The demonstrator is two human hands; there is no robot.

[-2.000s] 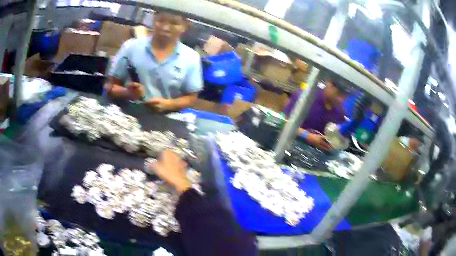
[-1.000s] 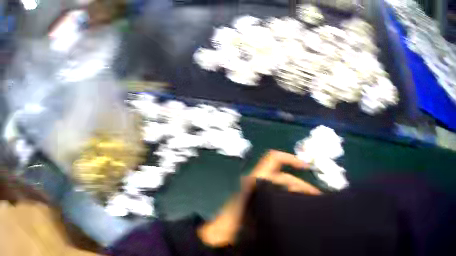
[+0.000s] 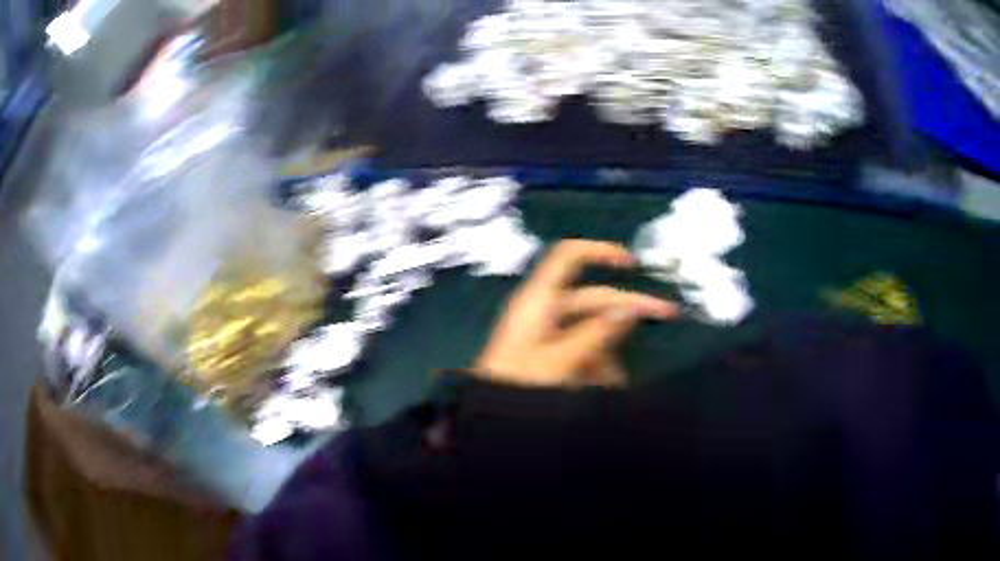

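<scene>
White plastic housings [image 3: 415,228] lie in a curved, loose heap on the left of the dark green surface. A small group of white housings [image 3: 702,254] lies right of my left hand [image 3: 647,281]. The index finger and thumb are apart, close to that group's left side, with nothing visible between them. A small pile of brass contacts [image 3: 879,297] lies at the right. A clear plastic bag [image 3: 165,208] with gold contacts [image 3: 243,332] at its bottom stands at the left. My right hand is not seen; a dark sleeve crosses the lower right. The picture is blurred.
Fitted housings [image 3: 658,71] are massed on the black surface [image 3: 362,110] beyond the work area. A blue-edged strip [image 3: 790,189] runs between it and the green surface [image 3: 439,362]. A blue sheet [image 3: 954,93] is at the upper right. A brown box-like thing [image 3: 110,482] is at the lower left.
The view has turned down from the far heap and other workers to the green surface. Since one second ago, the brass pile has come into view beside the dark sleeve.
</scene>
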